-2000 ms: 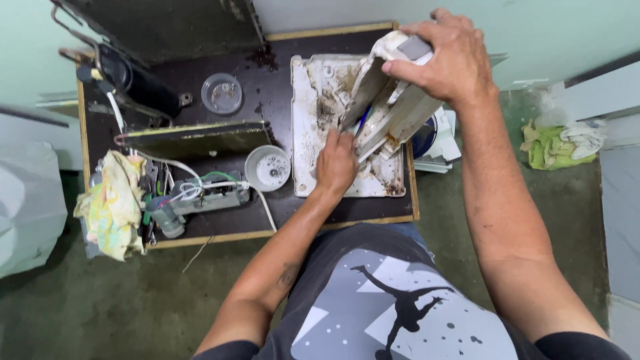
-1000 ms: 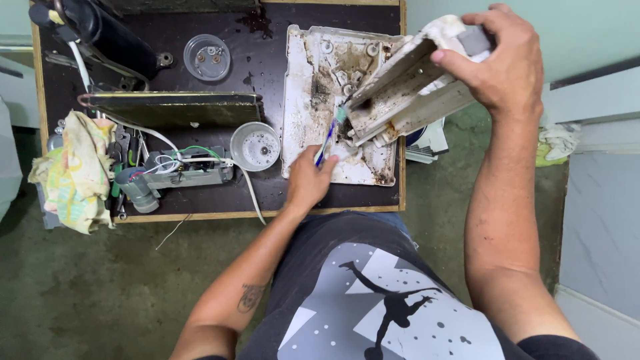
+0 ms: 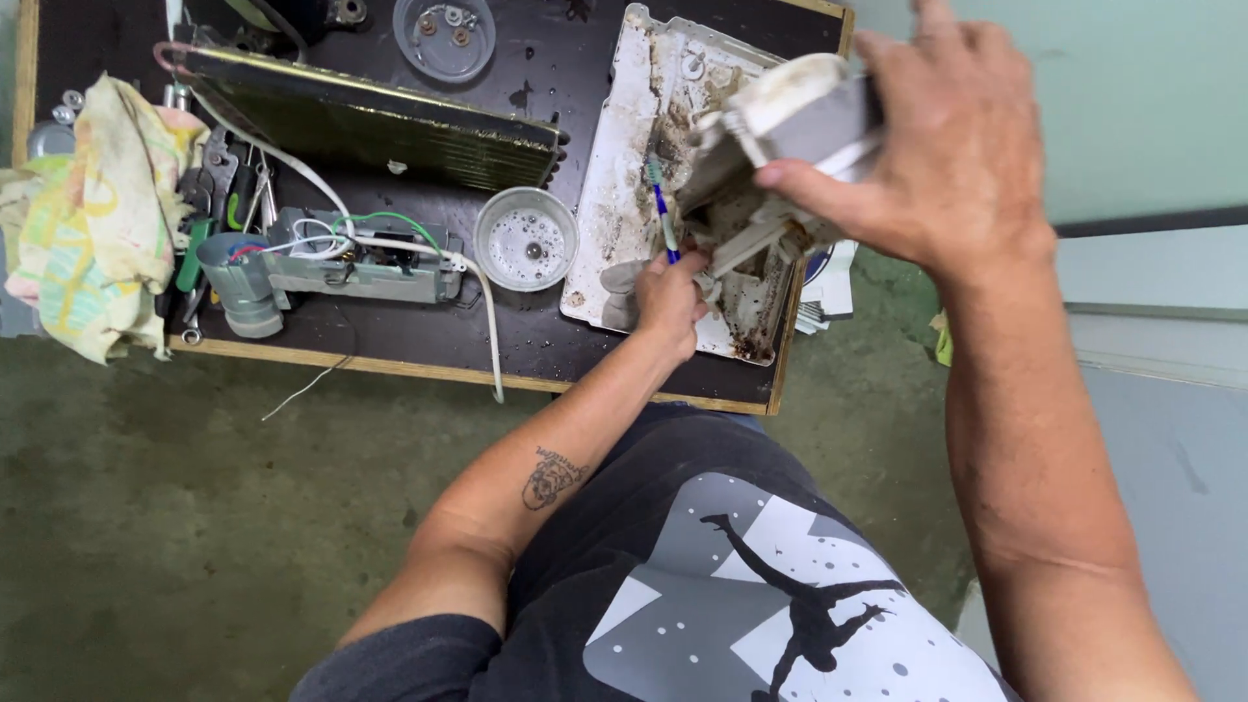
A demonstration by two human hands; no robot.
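Note:
My left hand (image 3: pixel 673 302) grips the handle of a blue toothbrush (image 3: pixel 664 216), its bristle end pointing away from me over a dirty white plastic panel (image 3: pixel 609 210). My right hand (image 3: pixel 955 146) holds up a long, grimy white plastic housing (image 3: pixel 804 112) by its upper end. The housing leans over the right part of the panel, and its lower end lies beside my left hand. Brown dirt covers much of the panel. Blur hides some of the housing's detail, and whether the bristles touch the panel cannot be told.
Left of the panel are a cup of sudsy liquid (image 3: pixel 527 240), a finned coil (image 3: pixel 380 117), a small tub with screws (image 3: pixel 445 34), and a motor unit with wires (image 3: pixel 361 268). A stained cloth (image 3: pixel 102 224) and hand tools lie farther left. A wooden edge (image 3: pixel 458 375) borders the dark table.
The housing has turned in my right hand, its upper end now facing more toward me. My left hand still holds the toothbrush. The view has come closer to the table.

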